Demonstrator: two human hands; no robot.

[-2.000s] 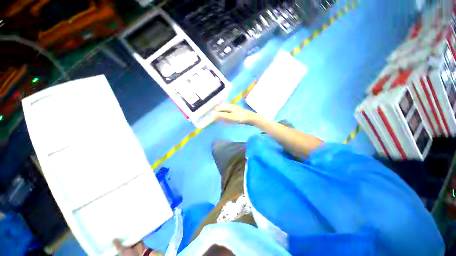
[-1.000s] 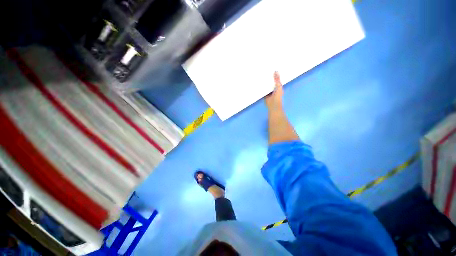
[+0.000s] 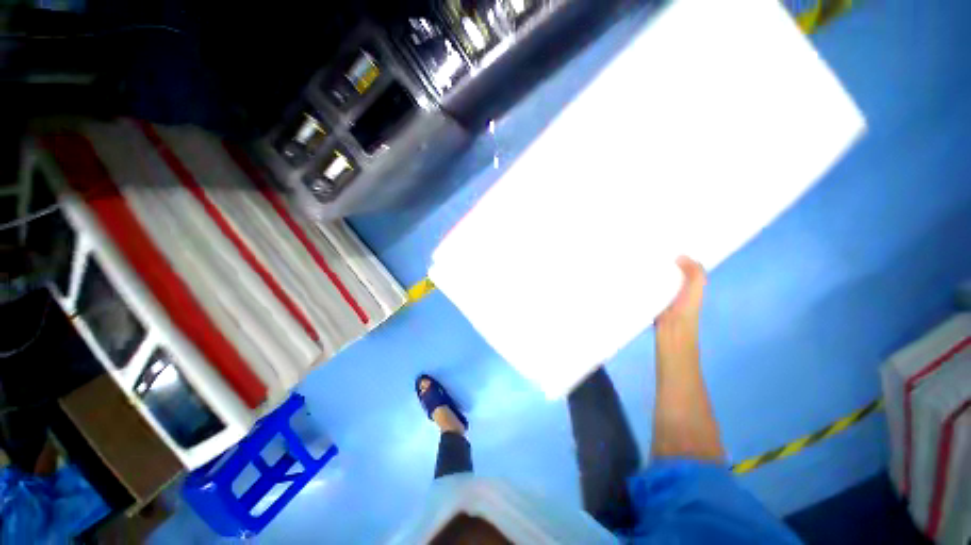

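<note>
A large white foam tray [image 3: 639, 202] is in front of me, tilted, its plain face bright and overexposed. My right hand [image 3: 685, 293] grips its lower edge, with the thumb on the white face and the other fingers hidden behind it. My left hand is not in the picture. Whether anything lies in the tray's pockets cannot be told.
A tall stack of white trays with red edges [image 3: 202, 256] stands at the left, above a blue plastic stool [image 3: 256, 468] and beside a carton [image 3: 122, 436]. Black blister trays [image 3: 351, 128] stand behind. More white trays [image 3: 937, 426] are at the lower right. A person's arm shows lower left.
The white tray and my right hand have moved right and down in the picture, and the tray looks larger. More of the left stack, the stool and the carton now shows.
</note>
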